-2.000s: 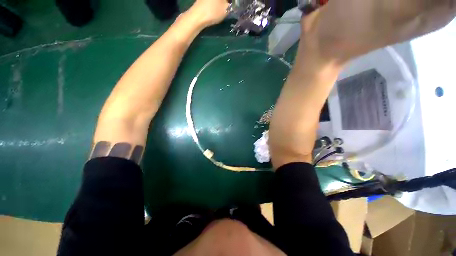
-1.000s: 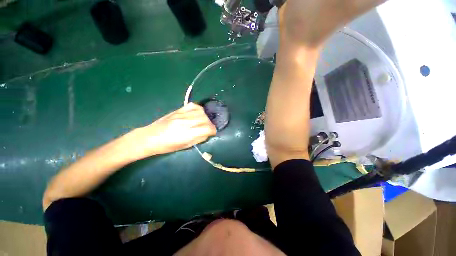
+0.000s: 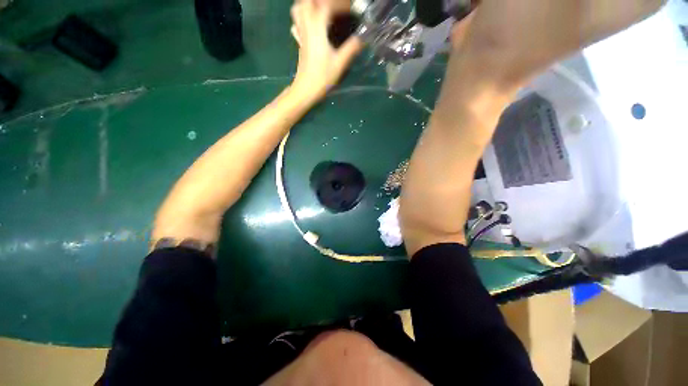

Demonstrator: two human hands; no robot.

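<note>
A round black housing with a centre hole lies face up on the green mat, inside the loop of the pale tube. My left hand, bare and blurred, is at the top edge with thumb and fingers around another black housing, partly hidden. It is beside the shiny metal screwdriver nose. My right hand holds the tool at the top edge; the wrist and forearm hide most of the grip.
Black housings lie at the upper left. Small screws and a white crumpled lump lie left of my right forearm. The white feeder is at right, with a thick black cable below and cardboard boxes under the near edge.
My left hand has let go of the housing on the mat and moved up to the tool, around another housing. The housings at upper left now show farther right. The right hand stays at the tool.
</note>
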